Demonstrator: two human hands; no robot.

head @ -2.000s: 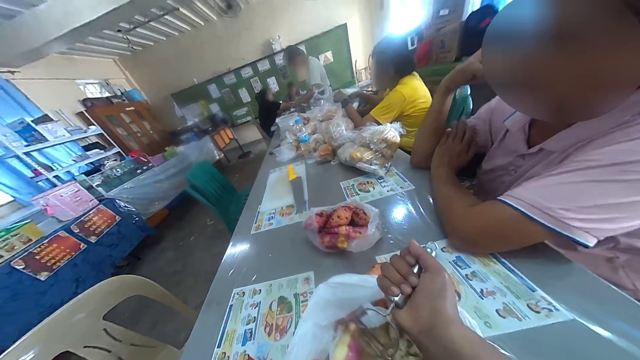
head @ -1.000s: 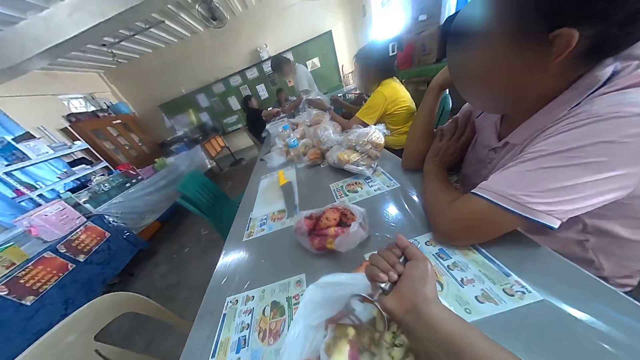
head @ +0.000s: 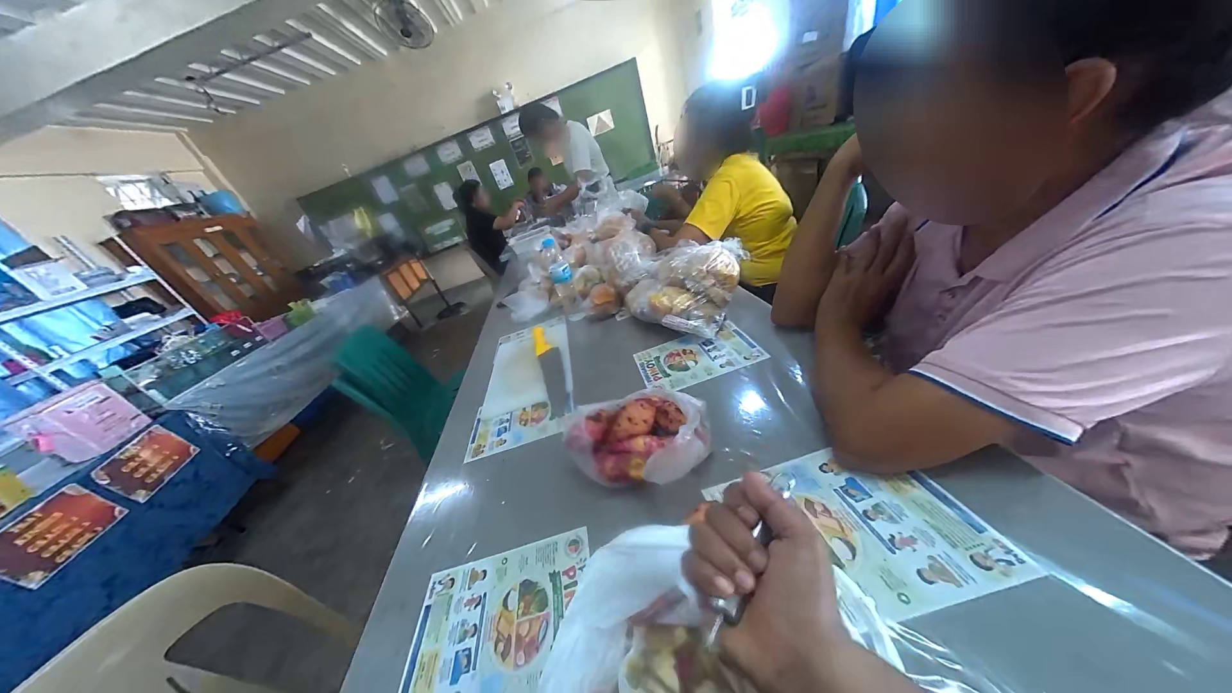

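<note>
My right hand (head: 770,587) is closed around the metal handle of a utensil (head: 736,597), whose working end goes down into a white plastic bag (head: 606,597). Chunks of cut food (head: 664,659), pale with some pink, lie in the bag at the bottom edge. I cannot see my left hand. Just beyond the bag, a clear plastic bag (head: 679,460) holds pink and reddish root crops (head: 635,433). Farther off, a knife with a yellow handle (head: 549,361) rests on a white cutting board (head: 515,380).
Printed placemats (head: 510,616) lie on the grey table (head: 452,510). Several filled plastic bags (head: 683,289) and a water bottle (head: 558,269) stand farther along. A person in a pink shirt leans an arm (head: 866,404) on the right side. Chairs (head: 241,582) stand at left; other people sit or stand beyond.
My right hand stays closed on the utensil over the white bag, with its wrist angle slightly changed. The bags, knife and cutting board stay in place.
</note>
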